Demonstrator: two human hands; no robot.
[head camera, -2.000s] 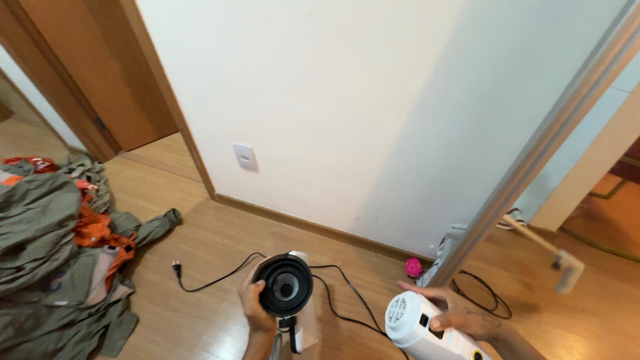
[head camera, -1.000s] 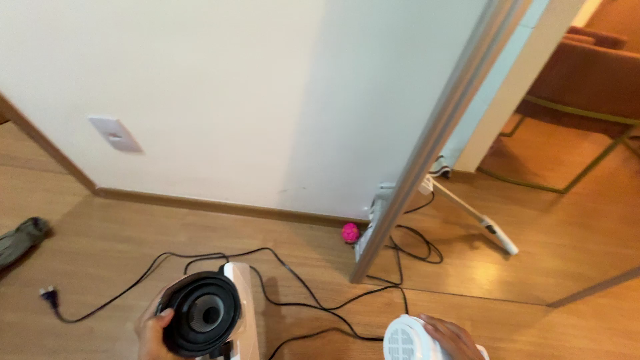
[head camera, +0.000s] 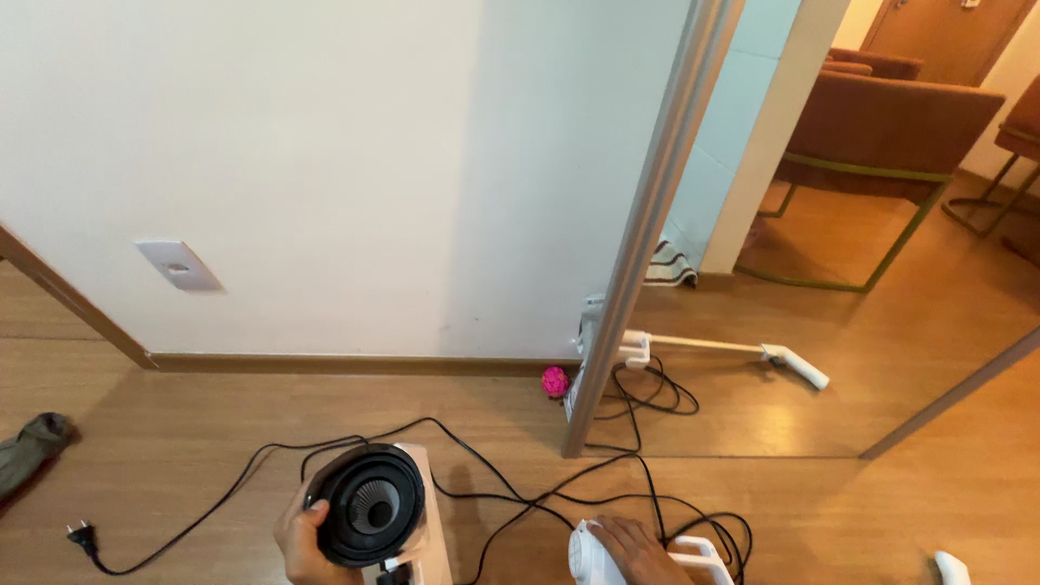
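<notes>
My left hand (head camera: 307, 540) grips a round black part with a pleated filter (head camera: 376, 505) in its middle, thumb on the rim. Just beside and partly beneath it lies a pale, glossy housing piece (head camera: 432, 532) on the floor. At the lower right my right hand (head camera: 638, 551) is wrapped over a white appliance body (head camera: 589, 552) with a vented round end, apparently part of a vacuum cleaner. A white handle (head camera: 705, 556) shows beside that hand. The frame's lower edge cuts off part of both hands.
A black power cord (head camera: 431, 421) loops over the wood floor to its plug (head camera: 82, 536). A mirror's metal frame (head camera: 642, 236) stands at right. A pink ball (head camera: 555, 381) rests near the baseboard. Grey-green cloth (head camera: 36, 447) lies far left, below a wall outlet (head camera: 178, 266).
The view has swung right, so most of the clothing pile has left the frame and a chair shows in the mirror. Both hands keep hold of the same parts.
</notes>
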